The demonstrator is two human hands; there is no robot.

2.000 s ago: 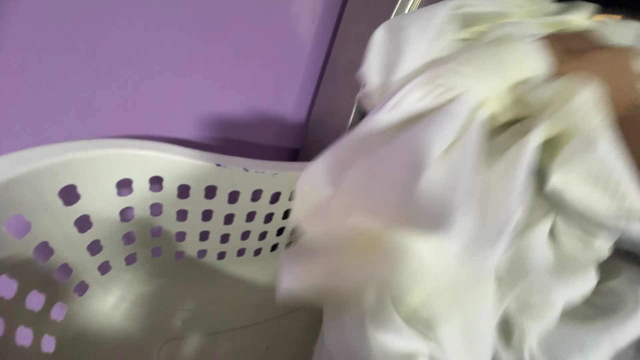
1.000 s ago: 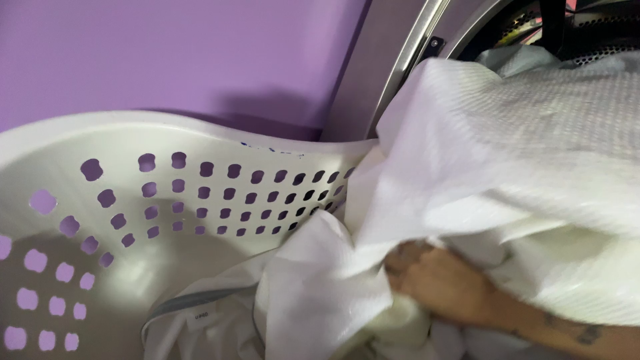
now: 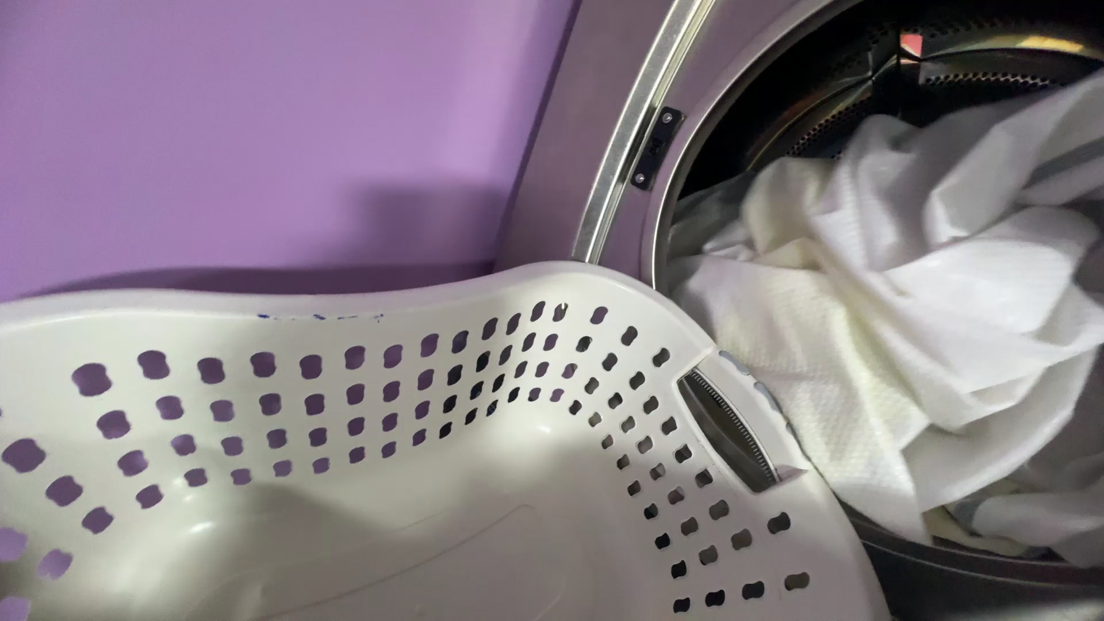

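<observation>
White textured fabric [image 3: 949, 310] lies bunched in the round opening of a front-loading washer or dryer, partly spilling over its lower lip against the basket's end. Behind the cloth shows the dark perforated metal drum [image 3: 811, 129]. A white plastic laundry basket [image 3: 285, 310] with rows of holes stands at the machine's front; its handle slot [image 3: 729, 431] is nearest the fabric. No cloth shows in the visible part of the basket. Neither of my hands is in view.
A purple wall [image 3: 259, 129] rises behind the basket. The machine's metal front [image 3: 561, 155] carries a bright trim strip and a small black screwed plate [image 3: 657, 148] left of the opening.
A hand at the cloth one second ago is out of view. The white fabric that hung over the basket's right part is no longer there, and the basket's handle end now shows.
</observation>
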